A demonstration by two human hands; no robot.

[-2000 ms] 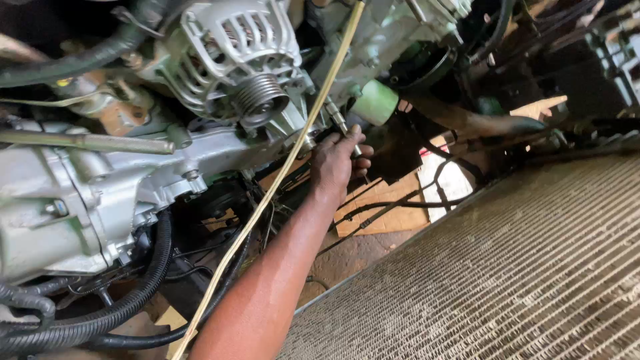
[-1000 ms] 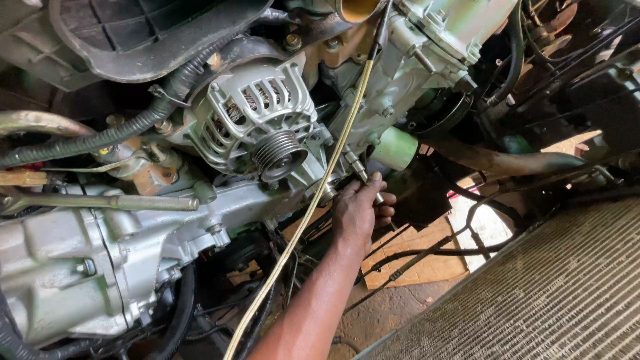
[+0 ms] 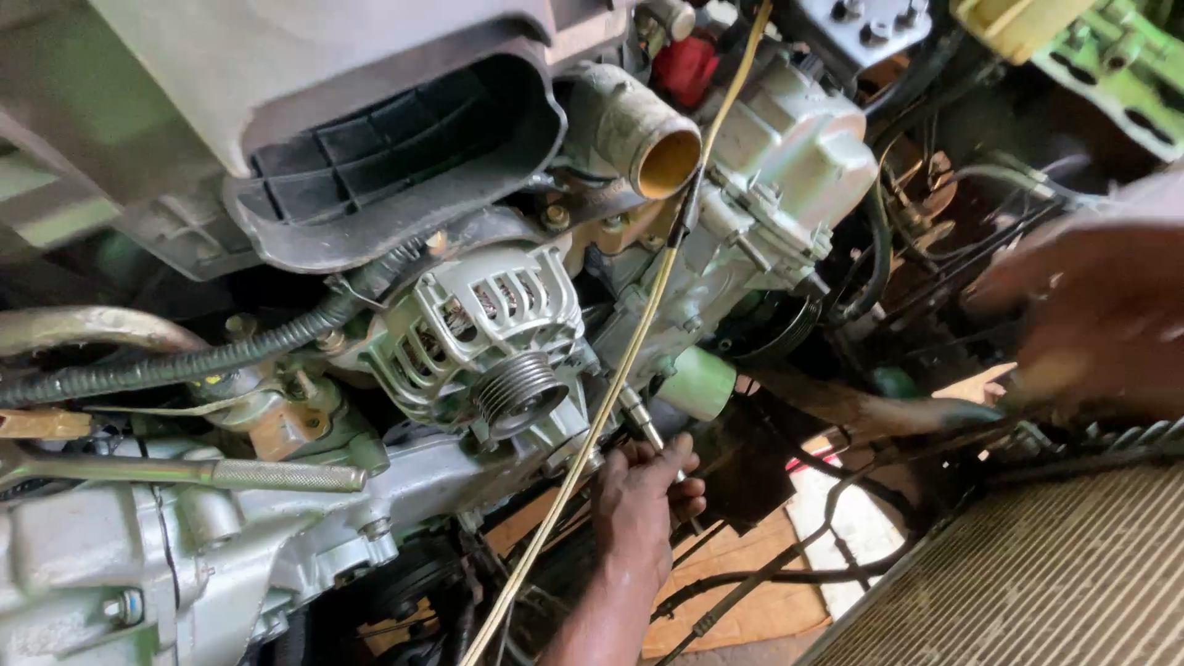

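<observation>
My left hand (image 3: 643, 490) reaches up from the bottom centre, thumb and fingers closed around a slim metal tool (image 3: 646, 424), which looks like a socket extension. Its upper end meets the engine beside the green cylindrical filter (image 3: 698, 383), below and right of the alternator (image 3: 481, 333) with its ribbed pulley (image 3: 520, 395). A blurred hand, seemingly my right hand (image 3: 1091, 319), is at the right edge above the radiator; its fingers and anything in it cannot be made out. A ratchet handle (image 3: 287, 474) lies over the silver housing at left.
A yellow twin wire (image 3: 638, 333) crosses in front of the engine. The radiator's finned core (image 3: 1036, 573) fills the lower right. Above the alternator are a black plastic duct (image 3: 398, 157) and an open metal pipe (image 3: 668, 159). Dark hoses and cables run below the filter, over cardboard (image 3: 758, 592).
The blurred hand has come into view at the right edge. My left hand keeps its hold on the slim tool. The view has shifted, showing more of the upper engine.
</observation>
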